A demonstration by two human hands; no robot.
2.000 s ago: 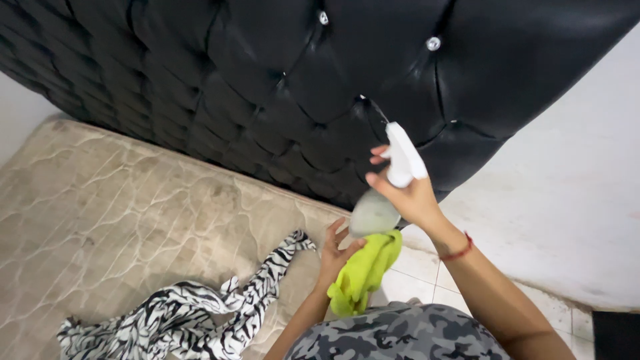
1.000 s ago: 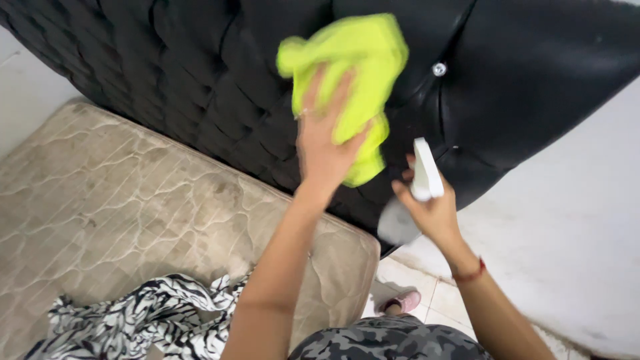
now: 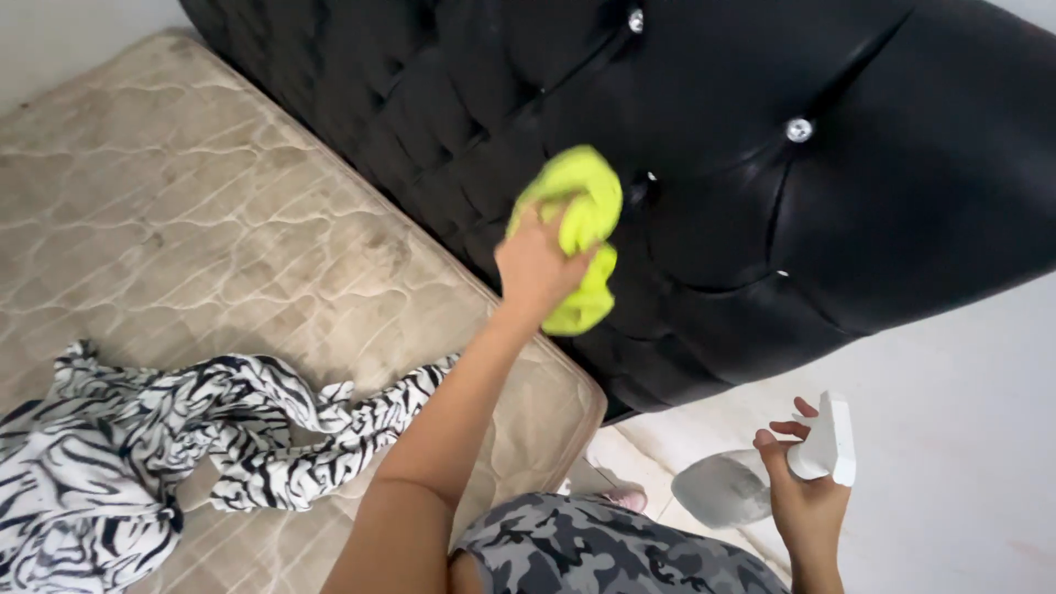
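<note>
My left hand (image 3: 540, 260) grips a bunched lime-yellow cloth (image 3: 587, 194) against or just over the lower part of a black tufted headboard (image 3: 709, 198) with crystal buttons. The cloth looks slightly blurred. At the lower right, my right hand (image 3: 804, 478) holds a spray bottle (image 3: 722, 488) by its neck, below the headboard's edge. The bottle has a white trigger head and a translucent grey body, and it is tilted on its side in the view.
A stained beige quilted mattress (image 3: 272, 247) lies along the headboard's base. Black-and-white zebra-print fabric (image 3: 247, 412) is crumpled on it. A pale wall (image 3: 957, 412) stands to the right. A pink shoe (image 3: 627, 500) shows on the tiled floor near the mattress corner.
Two seconds ago the cloth hung low by the bottle near both hands. My left hand then spread it on the headboard; now the cloth is bunched. My right hand has moved away from the headboard with the bottle.
</note>
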